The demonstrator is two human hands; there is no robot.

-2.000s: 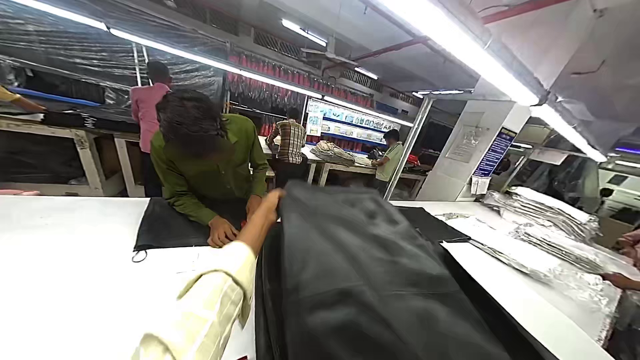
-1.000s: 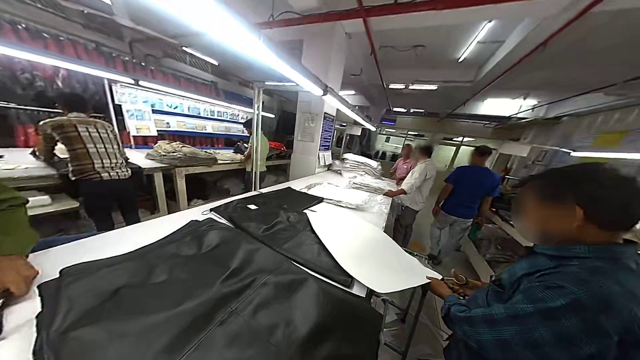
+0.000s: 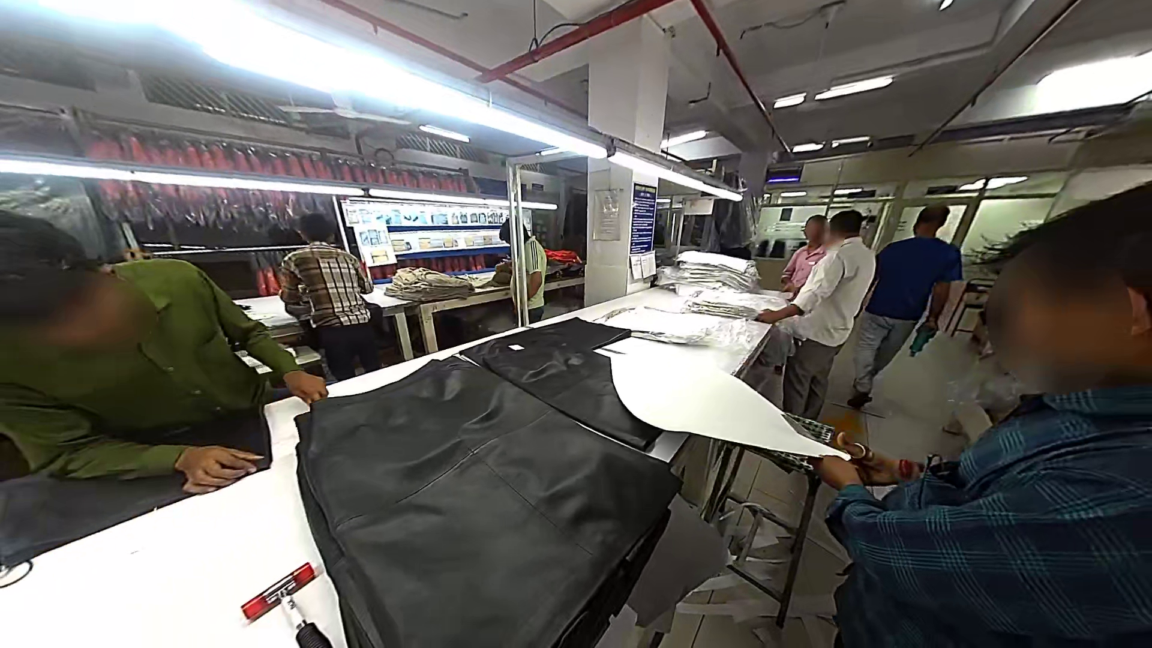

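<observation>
Neither my left hand nor my right hand shows in the head view. A stack of black leather-like garment pieces lies on the white table, filling the lower middle. Beyond it another dark garment piece lies flat with a small white tag on it. A red-headed tool with a black handle rests on the table left of the stack. White sheet material overhangs the table's right side, its far corner held by a co-worker's hand.
At the left, a co-worker in green leans over dark material, one hand near the stack's corner. A co-worker in a plaid shirt is close at the right. Plastic-wrapped packs lie at the table's far end. A metal stand stands below.
The view has swung right since the oldest frame. The black material raised near a reaching arm two seconds ago now lies flat on the table. That arm is out of view.
</observation>
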